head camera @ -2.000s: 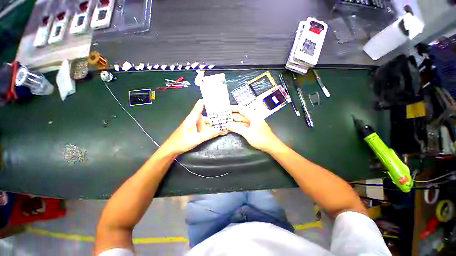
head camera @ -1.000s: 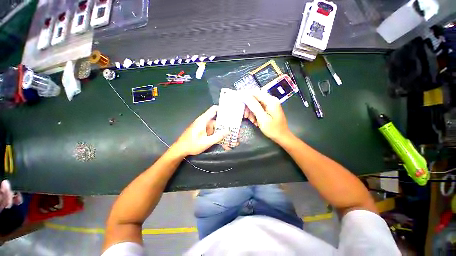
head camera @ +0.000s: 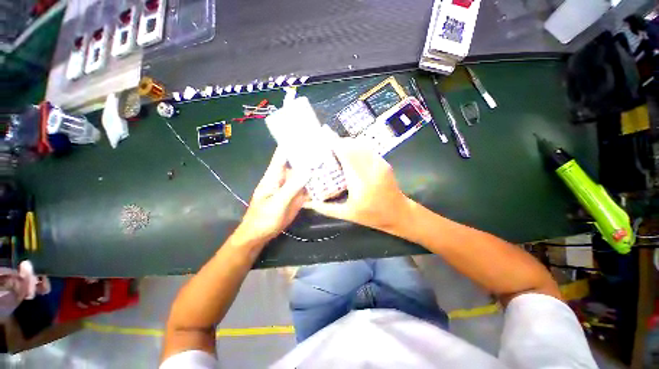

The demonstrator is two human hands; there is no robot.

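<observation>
A white phone board (head camera: 298, 133) with a keypad-like grid at its near end is held between both hands above the mat, tilted up to the left. It is overexposed, so details are lost. My left hand (head camera: 273, 193) grips its left and near side. My right hand (head camera: 370, 184) grips its right side, fingers around the near end. A gold-framed front housing (head camera: 384, 95) and a white housing with a dark window (head camera: 405, 121) lie on the mat beyond my right hand.
Green mat (head camera: 477, 194); spare display (head camera: 214, 134), red-handled bits (head camera: 258, 109), and screw heap (head camera: 135, 218) at left. Tweezers (head camera: 429, 112), a pen-like tool (head camera: 451, 122) and green electric screwdriver (head camera: 594, 204) at right. Stacked housings (head camera: 449, 34) stand behind. Another person's hand (head camera: 27, 281) shows far left.
Both hands still hold the white board, now tilted more to the left. My right hand has moved down around its near end. The view has shifted slightly.
</observation>
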